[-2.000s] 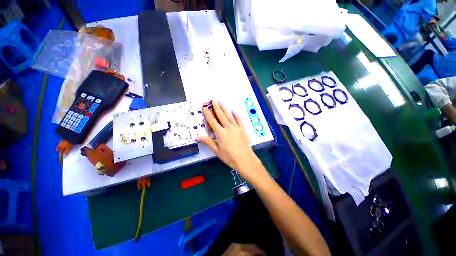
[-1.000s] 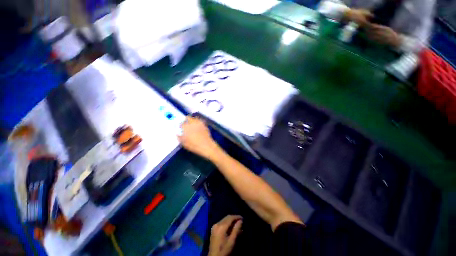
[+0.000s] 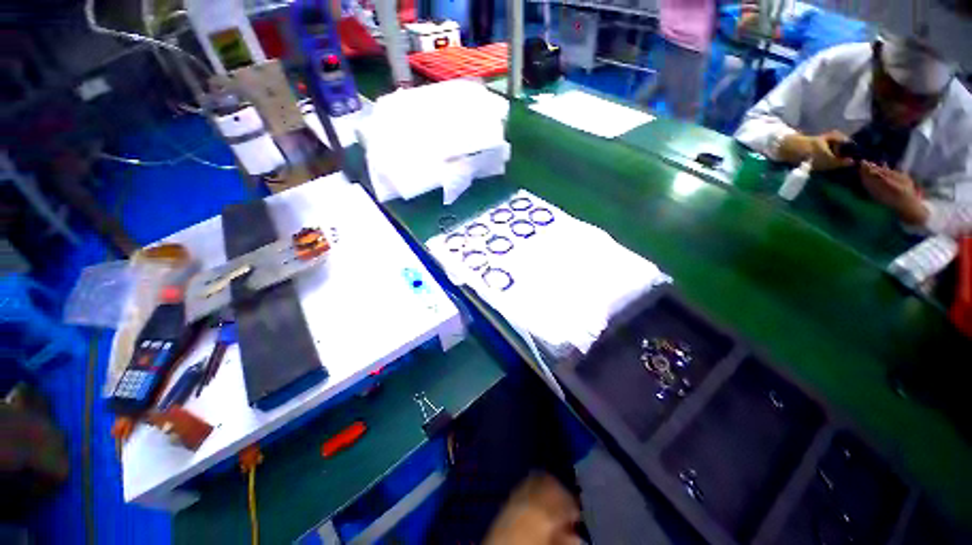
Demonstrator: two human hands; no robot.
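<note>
One blurred hand [image 3: 536,513] of mine is cut off by the bottom edge; I cannot tell which hand it is or whether it holds anything. My other hand is not in view. The orange-copper jig [image 3: 311,243] sits at the right end of the pale fixture plate [image 3: 279,263], which lies across the black slide rail [image 3: 279,357]. The blue button panel [image 3: 414,280] is at the white table's right edge. Rows of thin dark rings [image 3: 498,245] lie on the white sheet [image 3: 581,279], and one ring [image 3: 448,224] is just off its left edge.
The dark grey tray [image 3: 631,424] at lower right holds small shiny parts [image 3: 666,365]. A keypad pendant [image 3: 149,357] lies at left. A binder clip [image 3: 432,413] and red block [image 3: 344,439] are on the lower green shelf. A person [image 3: 874,138] works across the green bench.
My right hand has left the fixture plate, then the button panel edge. The plate and jig have shifted towards the far side along the rail. The view has swung right and up.
</note>
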